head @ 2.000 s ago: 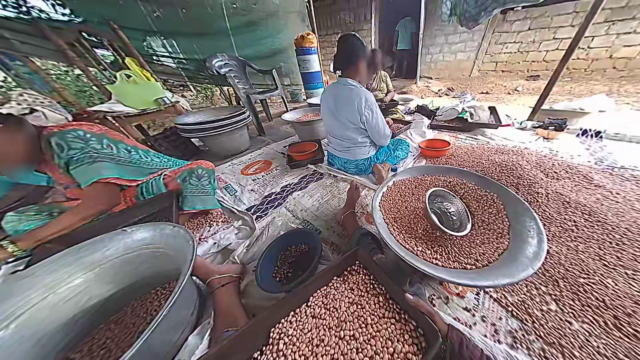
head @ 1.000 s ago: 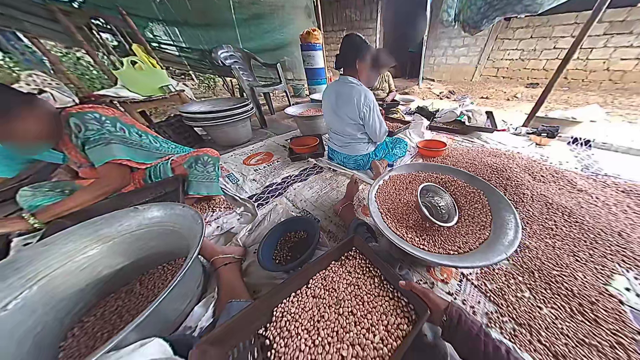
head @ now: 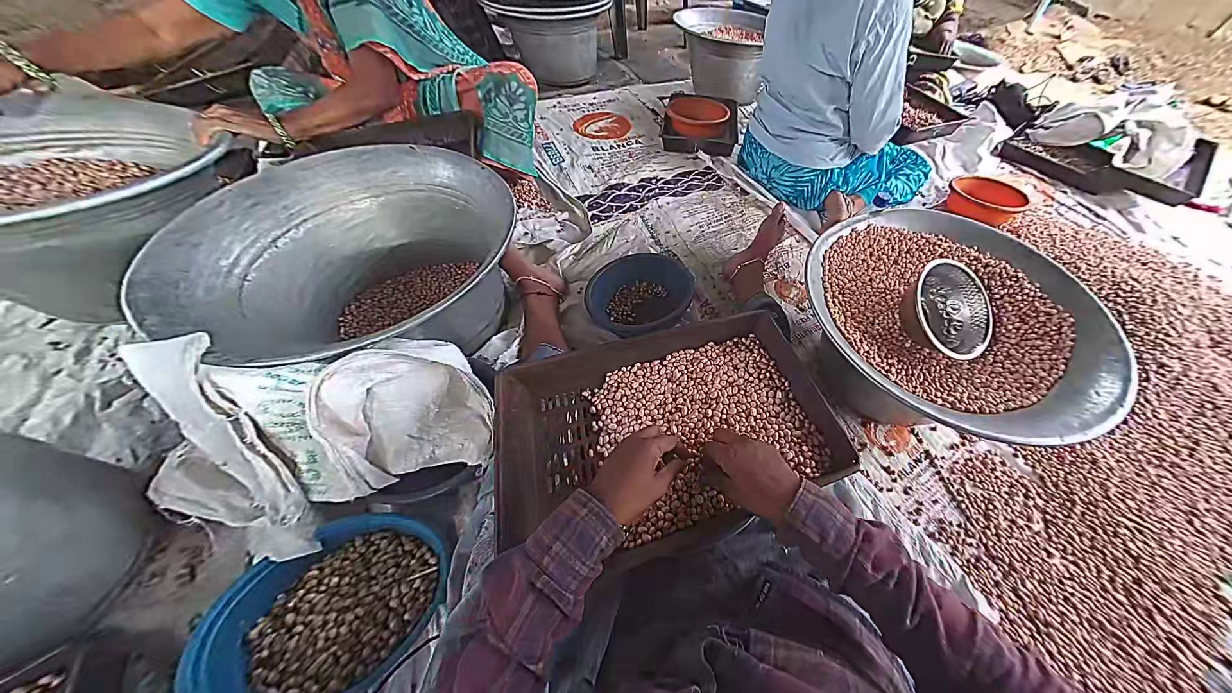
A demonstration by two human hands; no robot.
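Note:
A dark brown plastic crate (head: 529,462) rests on my lap, holding many light brown nuts or seeds (head: 707,390). My left hand (head: 638,474) touches the nuts near the crate's front, its thumb and index finger bent close together. Beside it, my right hand (head: 751,472) reaches into the same nuts with curled fingers. Whether either hand grips a nut is hidden. Right of the crate stands a wide metal basin (head: 1107,356) full of nuts, with a metal bowl (head: 953,310) lying tilted on them. A small dark blue bowl (head: 602,289) with some dark pieces sits beyond the crate.
At left stand a large metal basin (head: 231,250) with some nuts, a white sack (head: 404,409) and a blue tub (head: 207,645) of darker nuts. A co-worker's hand (head: 231,125) rests by another basin. Nuts cover the ground (head: 1155,481) at right. Another person (head: 828,87) sits ahead.
The view has tilted down. My right hand, earlier at the crate's right edge, is now in the nuts, with my left hand beside it. The co-worker's basin at far left has come into view.

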